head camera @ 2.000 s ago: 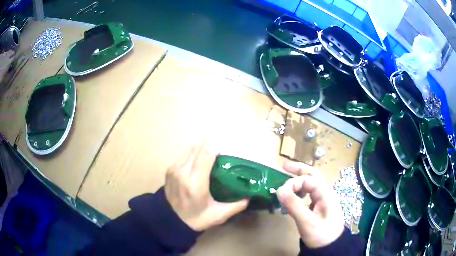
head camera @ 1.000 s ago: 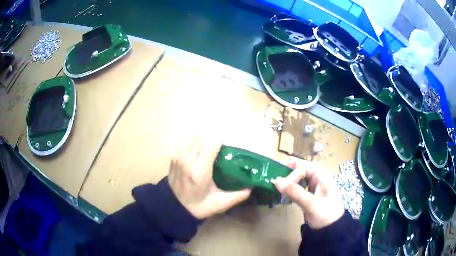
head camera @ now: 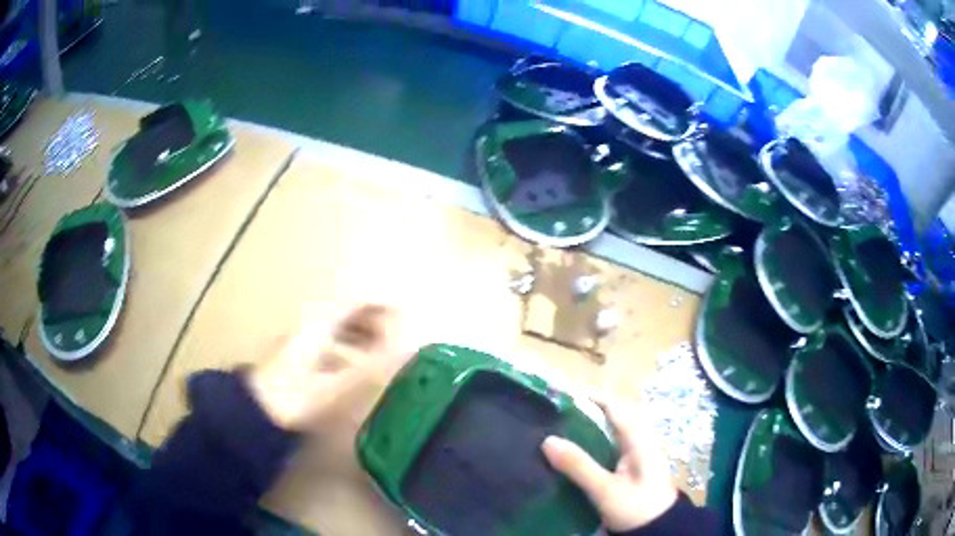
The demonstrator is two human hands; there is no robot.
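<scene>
A glossy green housing (head camera: 419,403) with a dark inner panel faces up at the lower centre. My right hand (head camera: 618,471) grips its right edge, the thumb over the dark panel and fingers at the rim. My left hand (head camera: 325,361) is off the housing, to its upper left over the cardboard, and blurred; its fingers and whether it holds anything cannot be made out. A brown pad (head camera: 565,314) with a few round silvery pieces lies beyond the housing. A pile of tiny silvery bits (head camera: 681,414) lies to the right of my right hand.
Stacked green housings (head camera: 827,387) with pale rims fill the right side. Two more housings (head camera: 84,277) lie at the left on the cardboard cover (head camera: 236,283), near another silvery pile (head camera: 71,143). Blue crates (head camera: 628,37) and a whitish clear bag (head camera: 838,99) stand at the back.
The housing has turned from its outer side to show its dark panel. My left hand has let go and moved left. My right hand now grips the housing's edge. The camera view has shifted.
</scene>
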